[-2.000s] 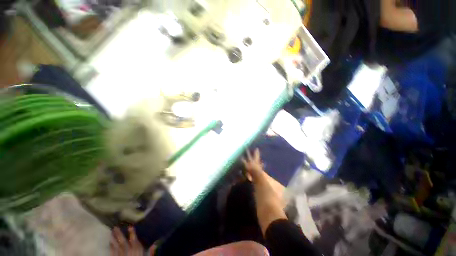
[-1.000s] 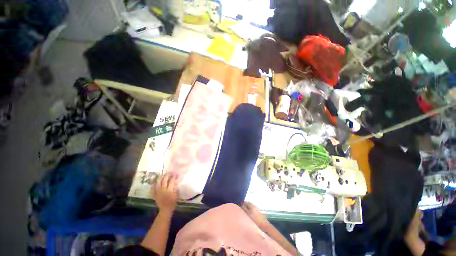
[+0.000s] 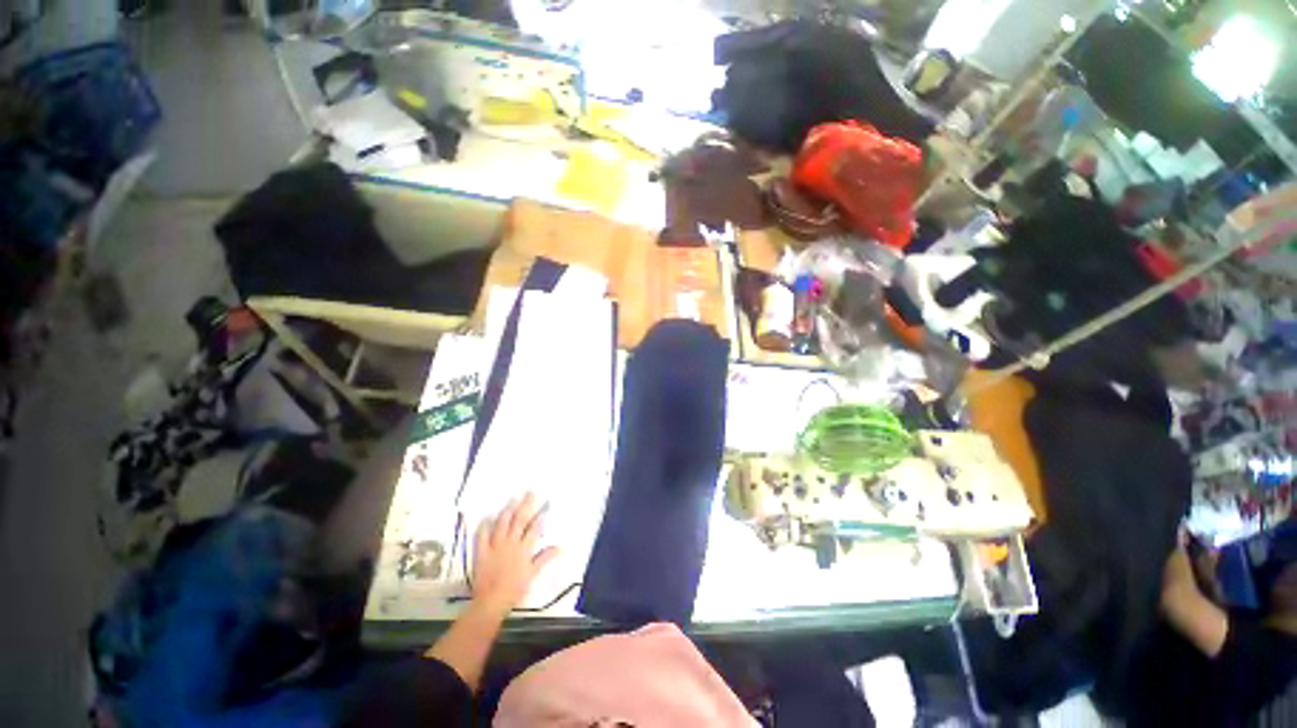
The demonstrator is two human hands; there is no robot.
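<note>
A long white piece (image 3: 559, 384) lies on the table at the left, with dark navy edges showing along its left side and at its top. My left hand (image 3: 512, 552) lies on its lower end with the fingers spread, palm down. A long navy cut piece (image 3: 663, 455) with a rounded far end lies flat to the right of the white piece. My right hand is not in view; dark material shows below the table's front edge on that side.
The sewing machine (image 3: 839, 495) with a green guard (image 3: 856, 437) stands at the right. Brown cardboard (image 3: 590, 242), a brown bottle (image 3: 775, 313) and a red bag (image 3: 861, 178) lie beyond. A person's arm (image 3: 1192, 605) shows at the far right.
The pink patterned piece is gone from the top of the left pile, and the white piece shows there. My left hand has moved slightly right. My right arm has left the view.
</note>
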